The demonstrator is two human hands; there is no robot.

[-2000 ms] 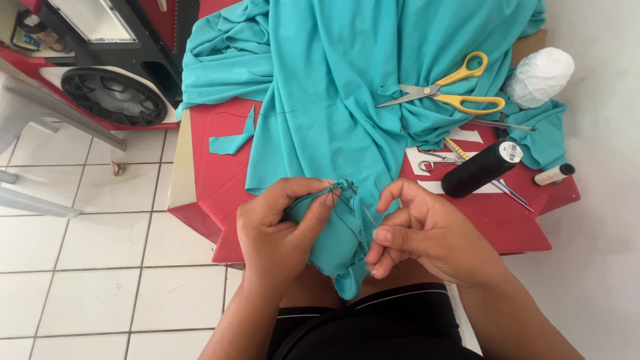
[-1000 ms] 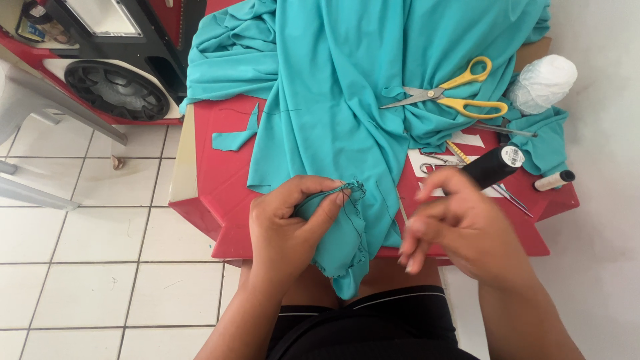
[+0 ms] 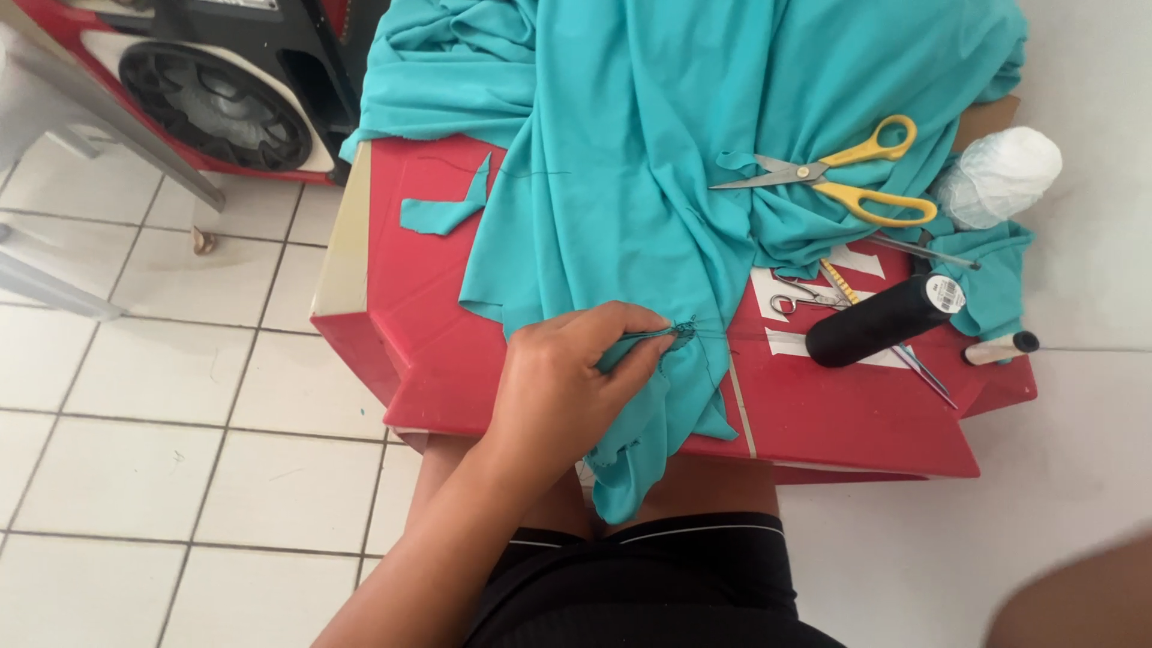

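Observation:
My left hand (image 3: 585, 378) pinches the gathered edge of turquoise fabric (image 3: 621, 207) between thumb and fingers, near the front edge of the red table. Dark thread is bunched at the pinched edge, and a faint strand runs from there to the right. Of my right arm only a blurred part shows at the lower right corner; the hand itself is out of the frame. Yellow-handled scissors (image 3: 810, 172) lie partly spread on the cloth. A black thread spool (image 3: 886, 321) lies on the table to the right of my left hand.
Beside the black spool on the red table (image 3: 441, 360) are small scissors (image 3: 805, 297), a smaller thread spool (image 3: 999, 348) and a white ball of yarn (image 3: 999, 178). A turquoise scrap (image 3: 445, 211) lies at the left. A loudspeaker (image 3: 216, 103) stands at upper left.
My right hand has moved from beside the pinched fabric out of view to the right. My left hand keeps its pinch on the fabric.

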